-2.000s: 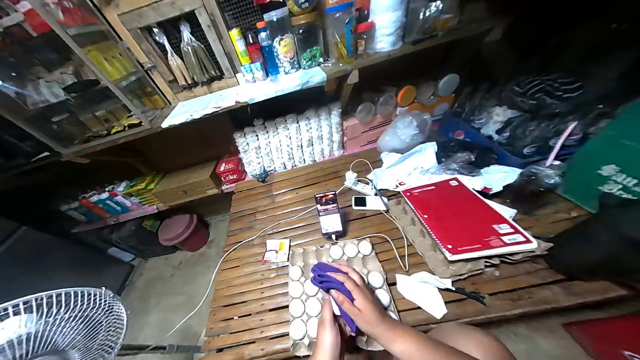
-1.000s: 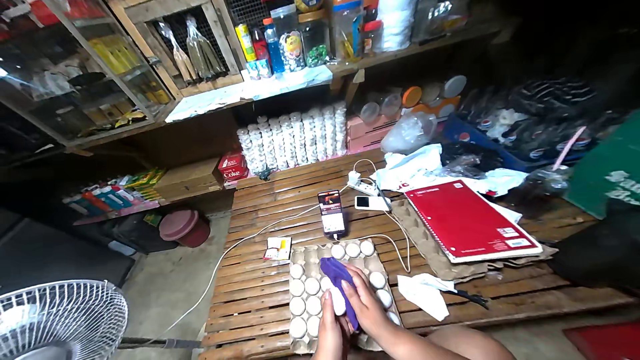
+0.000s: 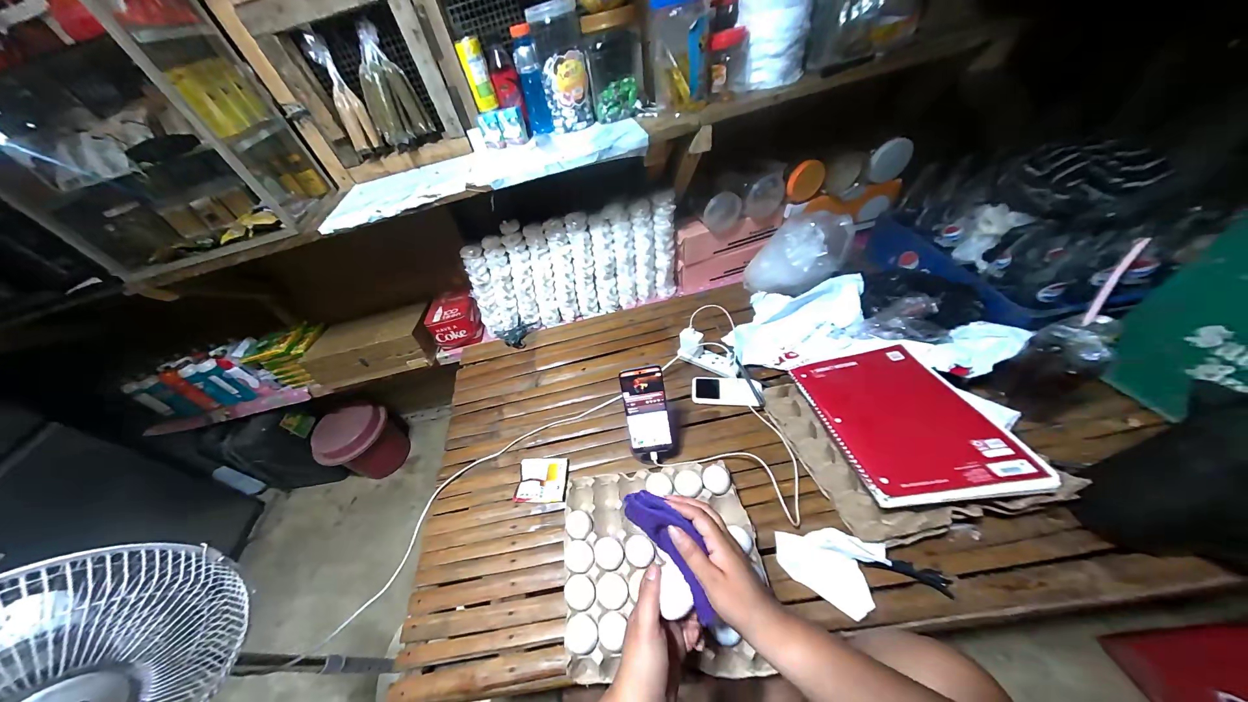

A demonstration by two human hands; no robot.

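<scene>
My left hand grips a white egg above a cardboard egg tray. My right hand holds a purple cloth folded against the egg's upper right side. Several white eggs sit in the tray's cups, some along its left side and some in its far row. Part of the tray is hidden under my hands. A lit smartphone with a cable plugged in stands tilted just beyond the tray.
A red spiral notebook lies on another egg tray at right. White paper, a small packet, a power strip and cables lie on the bamboo table. A fan stands at lower left.
The purple cloth has shifted over the egg between my hands; more of the egg's white shell shows now than two seconds ago.
</scene>
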